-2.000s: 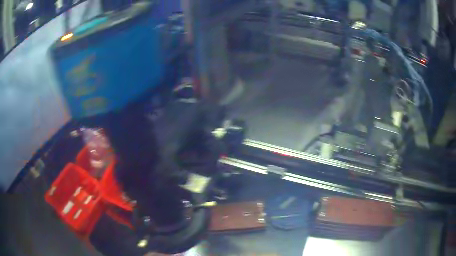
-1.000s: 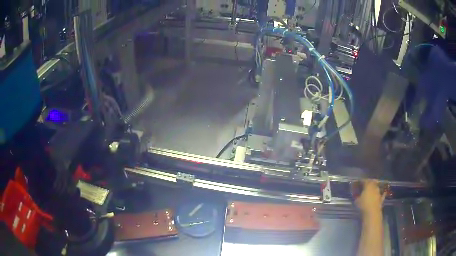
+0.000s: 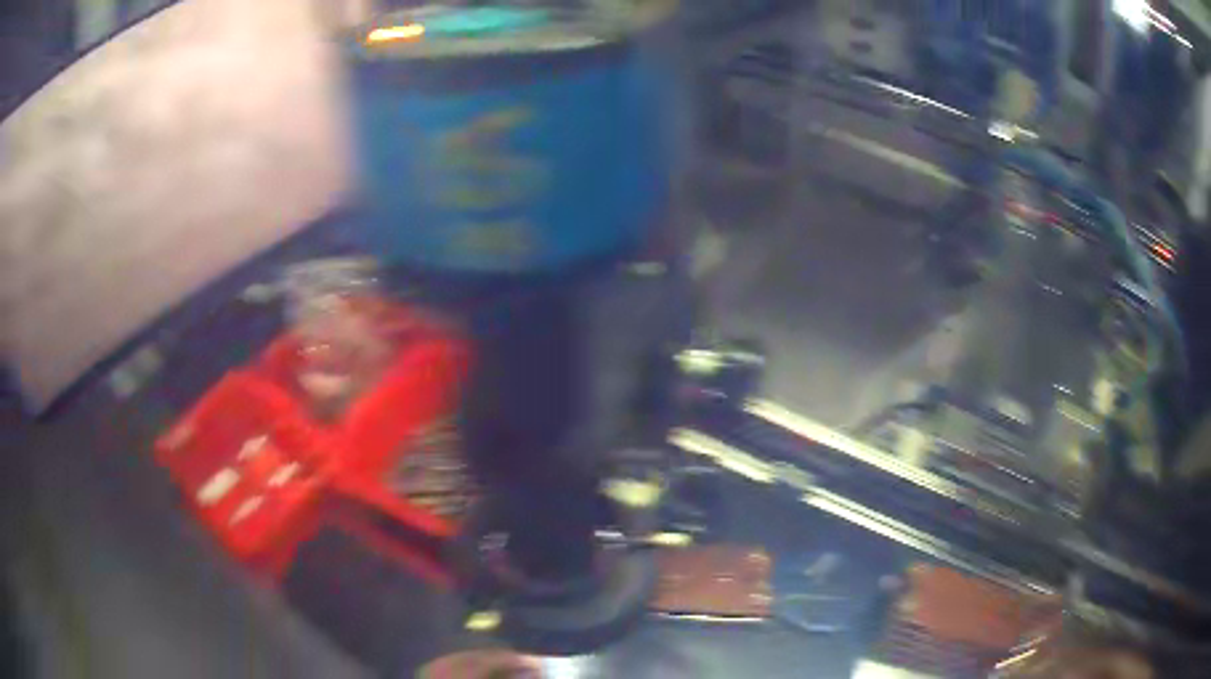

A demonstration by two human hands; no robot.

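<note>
The frame is blurred. The blue microscope stands upright on its black body at centre left. A rounded pinkish shape shows at the bottom edge by its base; I cannot tell whether it is my left hand or a part. A reddish-brown carrier plate lies right of the base, and more carriers lie farther right. A skin-toned blur at the lower right edge looks like my right hand, cut off by the edge, near those carriers. Its grip cannot be made out.
A pale monitor stands at the left. Red bins sit left of the microscope, one with small metal bits and a clear bag. Conveyor rails run to the lower right. A round blue dish-like thing lies between carriers.
The view has swung back left, bringing the microscope and bins toward the centre. The hand that was at the right end of the rail is now only a blur at the lower right.
</note>
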